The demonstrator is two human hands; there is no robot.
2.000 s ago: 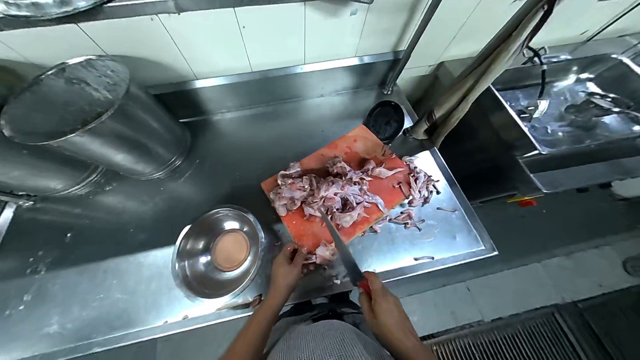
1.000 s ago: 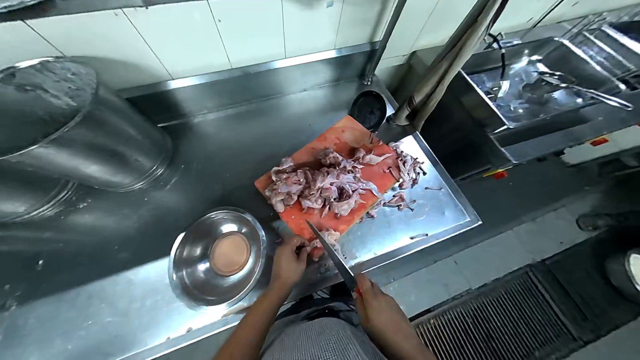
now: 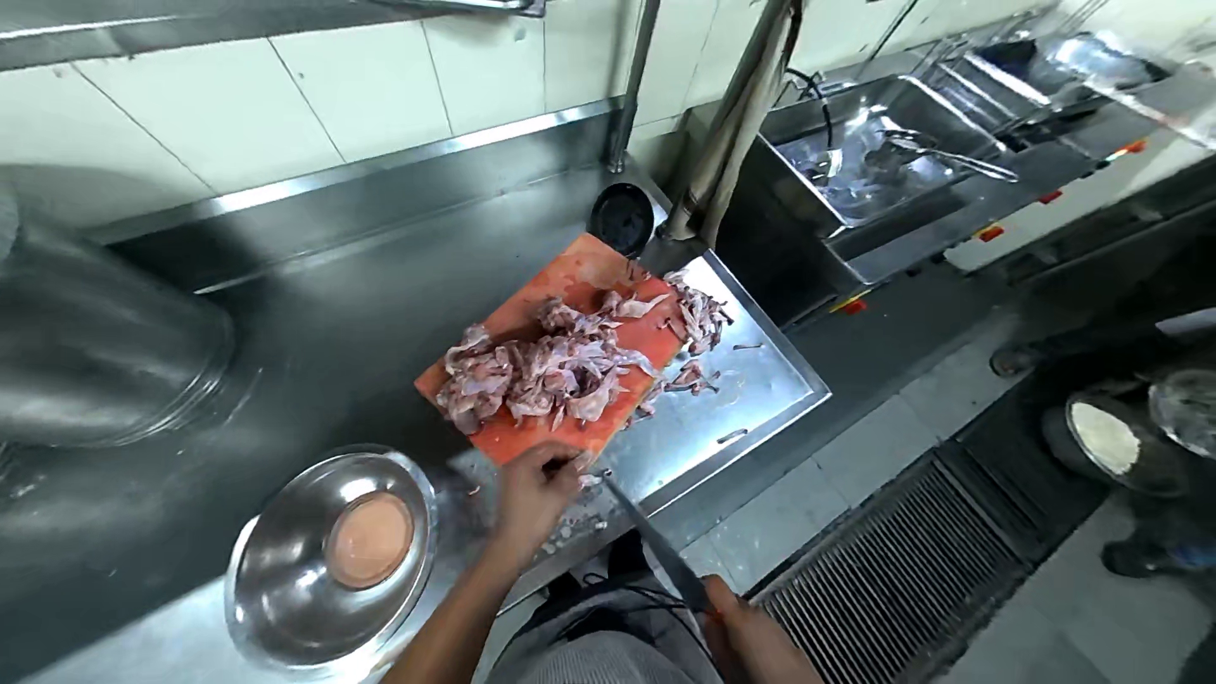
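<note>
A heap of raw meat pieces (image 3: 546, 370) covers the middle of the orange cutting board (image 3: 594, 261), which lies at an angle on the steel counter. My left hand (image 3: 541, 483) is at the board's near corner, its fingers bent together; whether they pinch a small scrap cannot be told. In my right hand (image 3: 736, 622) is the handle of a knife (image 3: 660, 546), whose blade points up and left toward a small pale scrap (image 3: 591, 480) by my left fingers. Thin bones with bits of meat (image 3: 701, 318) lie along the board's right edge and on the counter.
A steel bowl (image 3: 275, 570) with orange-pink contents stands left of my hands. A large metal pot (image 3: 104, 332) is farther left. Behind the board are a black round dish (image 3: 622, 218) and hanging cloth (image 3: 727, 161). A sink (image 3: 855, 161) and a floor grate (image 3: 893, 589) lie to the right.
The knife and my right hand have drawn back from the board toward my body. The larger pale piece by my left fingers is no longer seen there. The view has shifted.
</note>
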